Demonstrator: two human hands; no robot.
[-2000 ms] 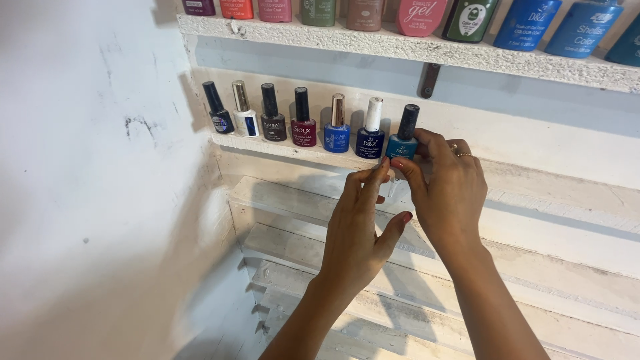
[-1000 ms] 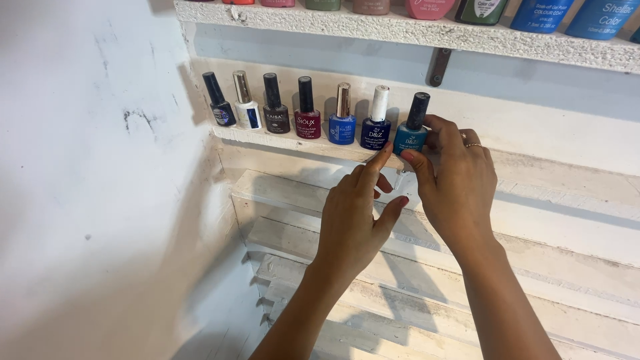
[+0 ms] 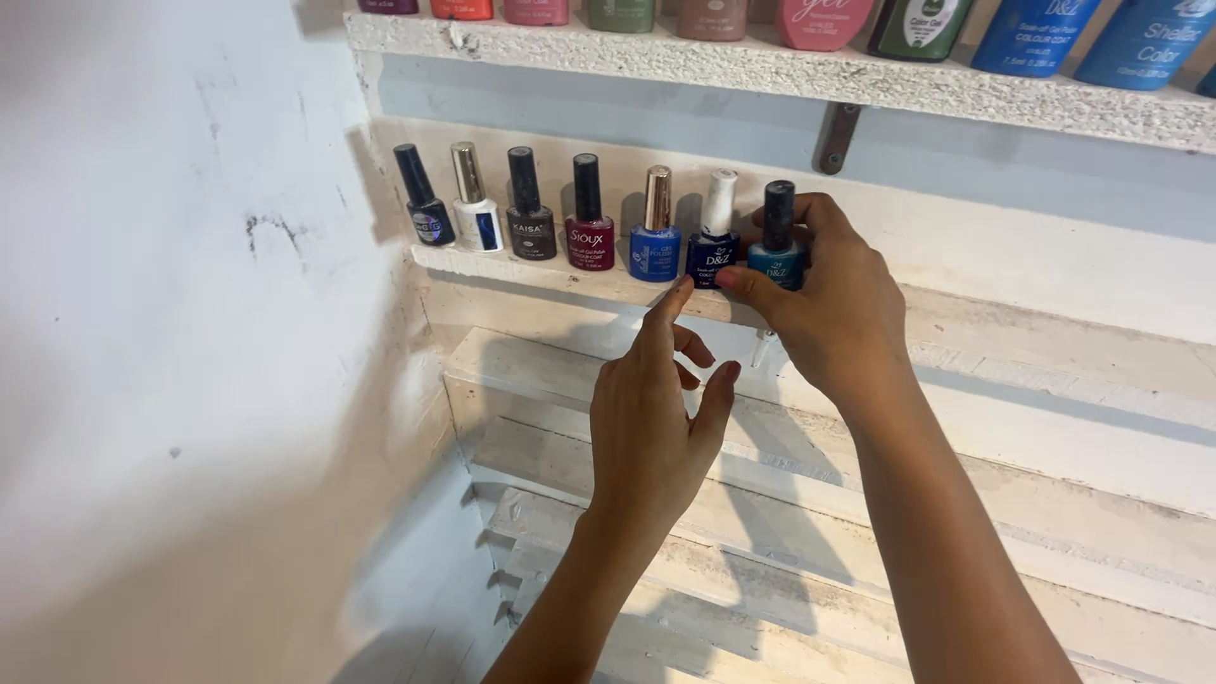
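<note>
My right hand (image 3: 836, 294) is closed around a teal nail polish bottle (image 3: 777, 261) with a black cap, at the right end of a row on a narrow white shelf. Left of it stands a dark blue bottle (image 3: 712, 255) with a white cap, close to my right thumb. My left hand (image 3: 655, 408) has its fingers apart and holds nothing; its index fingertip is near the base of the dark blue bottle. Further left stand a bright blue bottle (image 3: 655, 249) with a metallic cap, a dark red bottle (image 3: 591, 242), a dark grey one (image 3: 530, 233), a white one (image 3: 478, 226) and a black one (image 3: 429, 223).
Above runs a rough white shelf (image 3: 608, 71) with several larger polish bottles, among them a pink one (image 3: 825, 24). A metal bracket (image 3: 839, 138) sits beneath it. More white shelf boards (image 3: 855, 560) are stepped below, and a scuffed white wall (image 3: 190, 332) is at the left.
</note>
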